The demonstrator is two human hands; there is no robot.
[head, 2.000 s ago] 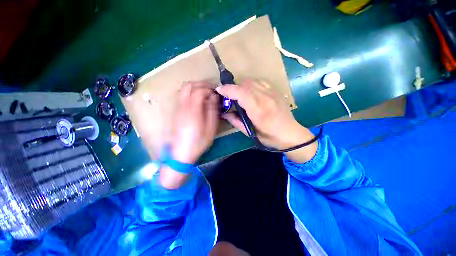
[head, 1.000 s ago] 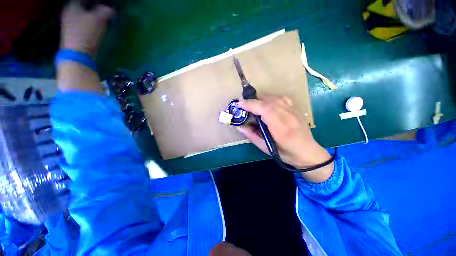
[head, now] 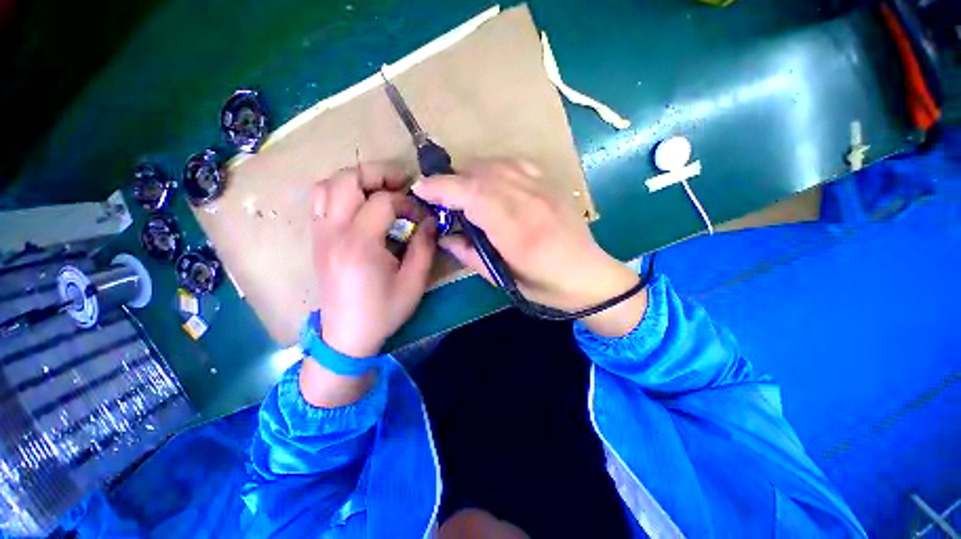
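Observation:
My right hand holds the black soldering iron, its metal tip pointing away over the cardboard mat. A small round device housing is between my two hands, mostly hidden by fingers. My left hand, with a blue wristband, has its fingers against the housing. A small white and yellow battery block shows at its thumb and fingers. A thin strand, probably solder wire, stands up from the left fingers. The iron's tip is away from the housing.
Several black round housings stand at the mat's left corner. Small yellow-edged blocks lie below them. A solder spool is by the ribbed plastic trays. Right of the mat are a pale strip and a taped white disc.
My left hand has come back from the far left to the housing in my right hand. One more housing shows in the left group than two seconds ago. The view has shifted.

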